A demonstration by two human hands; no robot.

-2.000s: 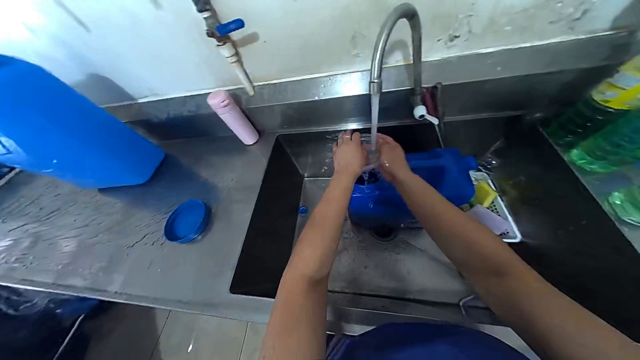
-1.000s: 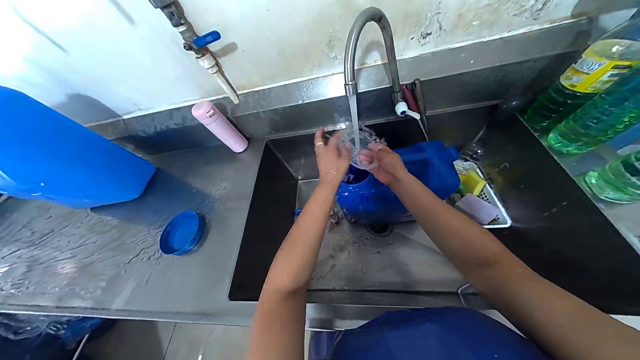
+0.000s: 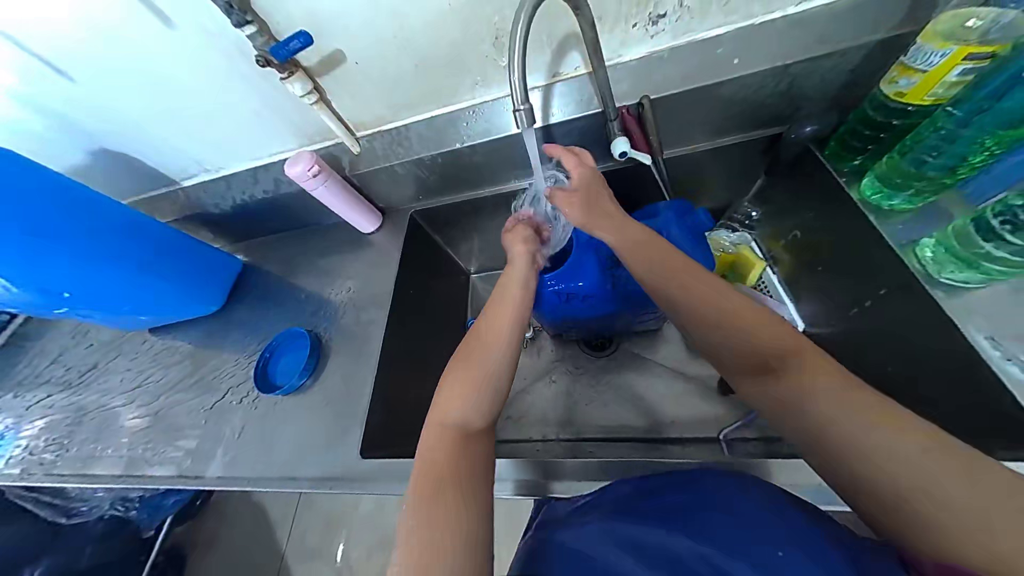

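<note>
Water runs from the curved metal faucet onto a clear, round plastic piece, whose exact kind I cannot tell. Around its lower left my left hand is closed. My right hand grips its upper right side, the thumb against it. Just below both hands, a blue plastic jug lies in the steel sink, its round mouth partly hidden by the clear piece. On the counter left of the sink lies a blue screw lid, hollow side up.
A large blue container and a pink bottle are on the left counter. Right of the jug, a white basket holds a yellow sponge. Green liquid bottles stand far right. A blue-handled valve is on the wall.
Both hands stay under the stream with the clear piece between them. The right hand has moved from the piece's lower right to its upper right, and the left hand from its upper left to its lower left.
</note>
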